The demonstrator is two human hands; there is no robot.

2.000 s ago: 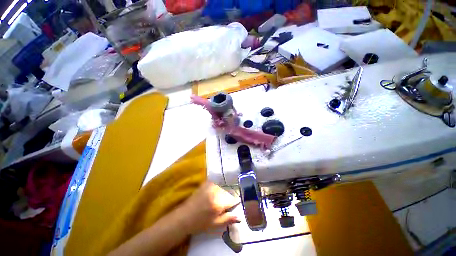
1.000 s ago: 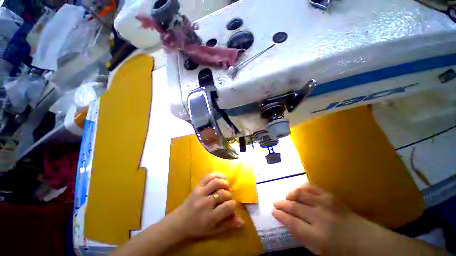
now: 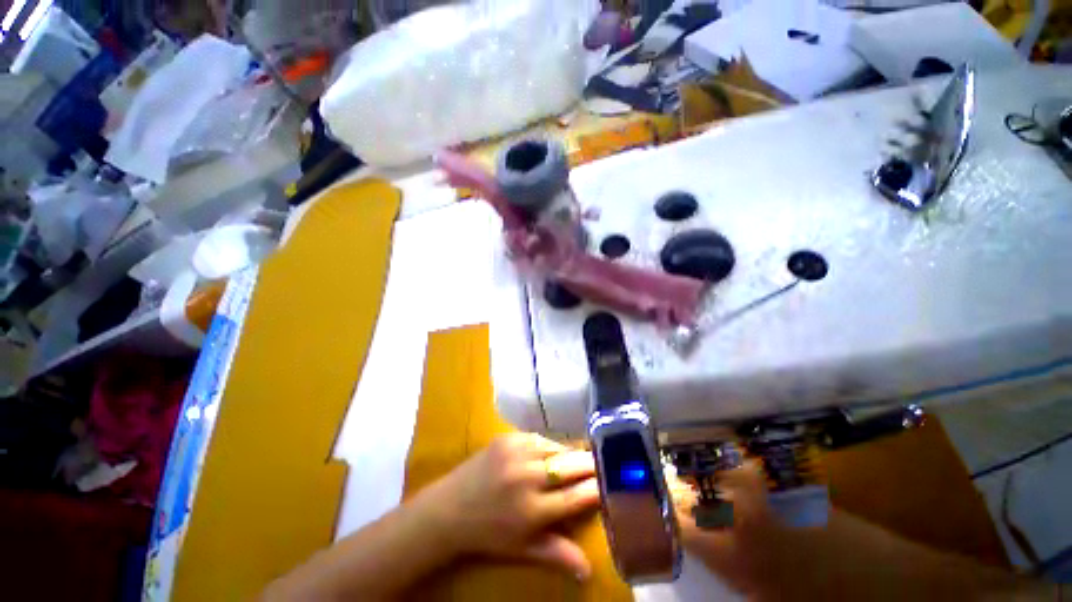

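The mustard-yellow workpiece (image 3: 453, 388) lies on the bed left of the needle area and runs under my left hand. My left hand (image 3: 523, 500) lies on this cloth, a ring on one finger, its fingertips reaching behind the chrome take-up guard (image 3: 636, 500). My right hand (image 3: 752, 535) is right of the guard, blurred and partly hidden by the spring fittings (image 3: 711, 488); whether it grips cloth does not show. The presser foot and needle are hidden behind the guard.
A yellow panel with a stepped notch (image 3: 294, 388) lies at left. Another yellow panel (image 3: 929, 482) lies under the right arm. The white machine head (image 3: 823, 341) fills the right, with a pink rag (image 3: 623, 282) round its grey knob (image 3: 531, 174). A white plastic-wrapped bundle (image 3: 459, 77) stands behind.
The view has tilted back up since a second ago. My right hand has moved from the bed's front to the needle area behind the fittings. My left hand is closer to the guard.
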